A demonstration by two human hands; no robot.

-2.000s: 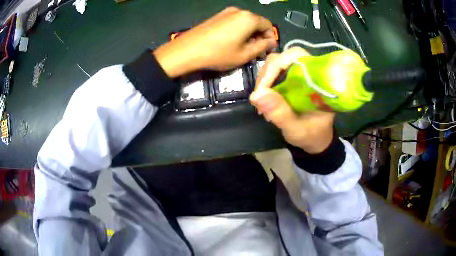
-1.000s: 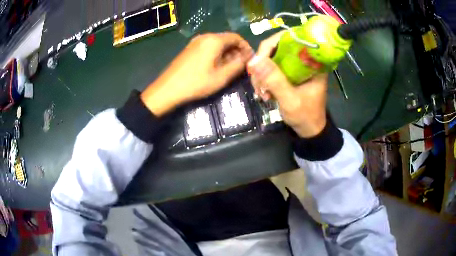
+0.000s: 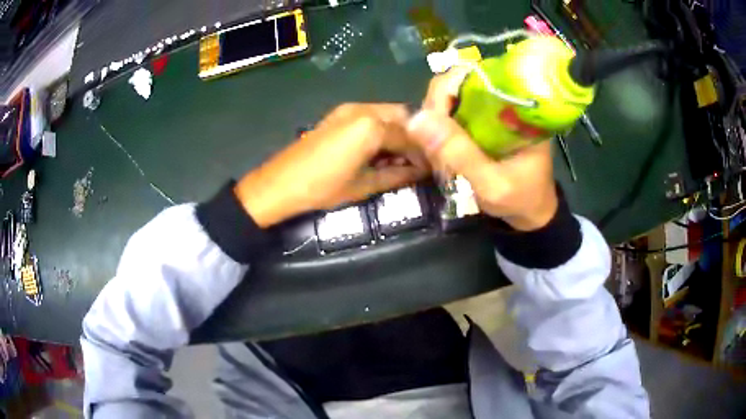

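My right hand [image 3: 496, 168] is closed around the bright green electric screwdriver [image 3: 532, 90], whose black cord end points right. Its front end is hidden by my fingers. My left hand [image 3: 335, 159] is bent inward over the handsets, its blurred fingers meeting my right fingertips; whether it holds anything is hidden. Two handsets with white label areas, the left one [image 3: 342, 227] and the middle one [image 3: 399, 208], lie side by side below my hands. A third unit [image 3: 460, 198] shows partly at the right, beneath my right hand. The handsets' far ends are covered.
A yellow-framed display unit [image 3: 255, 44] lies on the dark green mat [image 3: 221, 123] at the far side. Small silvery parts [image 3: 83, 190] lie left. A pink-handled tool [image 3: 540, 26] and thin metal tools [image 3: 566, 157] lie right rear. The screwdriver cord trails right.
The view has tilted, so the bench and handsets sit lower than two seconds ago. My left hand now covers more of the handsets' far ends. My right hand still holds the screwdriver.
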